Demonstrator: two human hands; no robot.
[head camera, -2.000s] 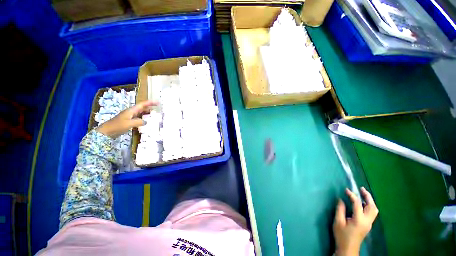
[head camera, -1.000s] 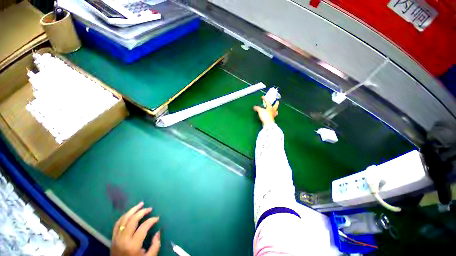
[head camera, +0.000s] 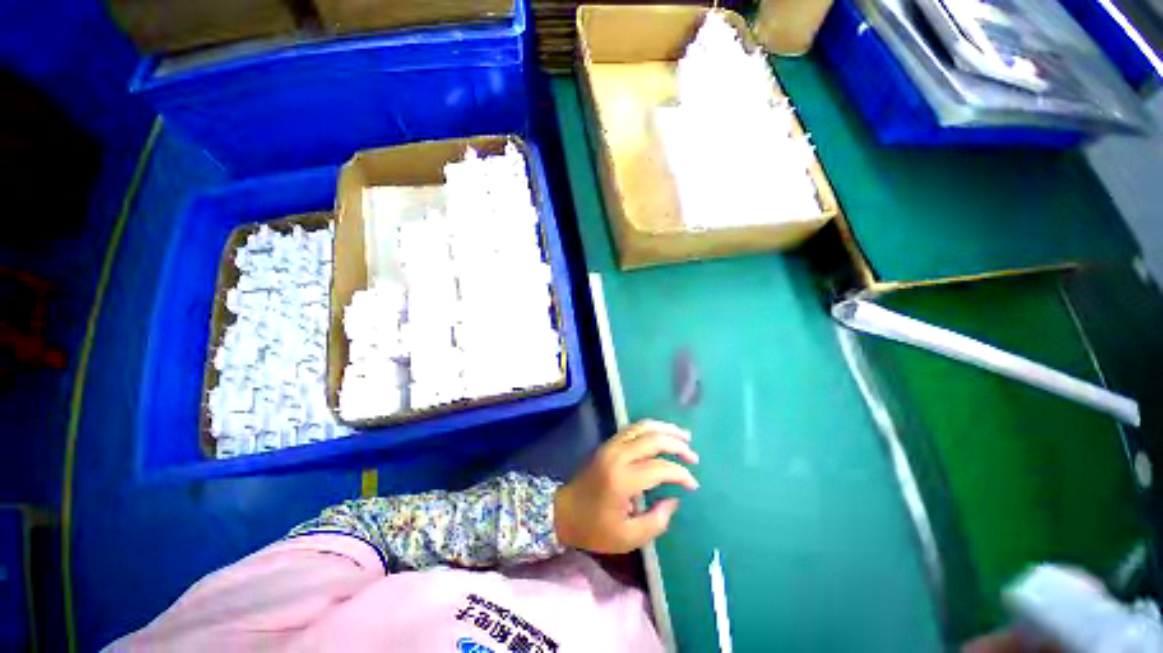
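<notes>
My left hand (head camera: 628, 490) is over the near edge of the green bench mat, fingers apart and curled, with nothing seen in it. My right hand (head camera: 1005, 642) is blurred and mostly cut off at the bottom right, by a white plastic housing (head camera: 1078, 610) that it appears to hold above the belt side. A thin white pen-like tool (head camera: 721, 600) lies on the mat. White parts fill much of a cardboard carton (head camera: 449, 408) in the blue tote (head camera: 172, 370) at the left; a second carton of white parts is beside it.
A cardboard parts tray (head camera: 714, 246) with white parts stands at the back of the bench. A white guide bar (head camera: 988, 357) slants over the green belt (head camera: 1008, 472). Another blue tote (head camera: 344, 115) is at the upper left, and a blue tray (head camera: 918, 121) at the upper right.
The view has swung back left from the belt. My right hand has left the far side of the belt and is at the bottom right with a white housing. My left hand is at the mat's near edge.
</notes>
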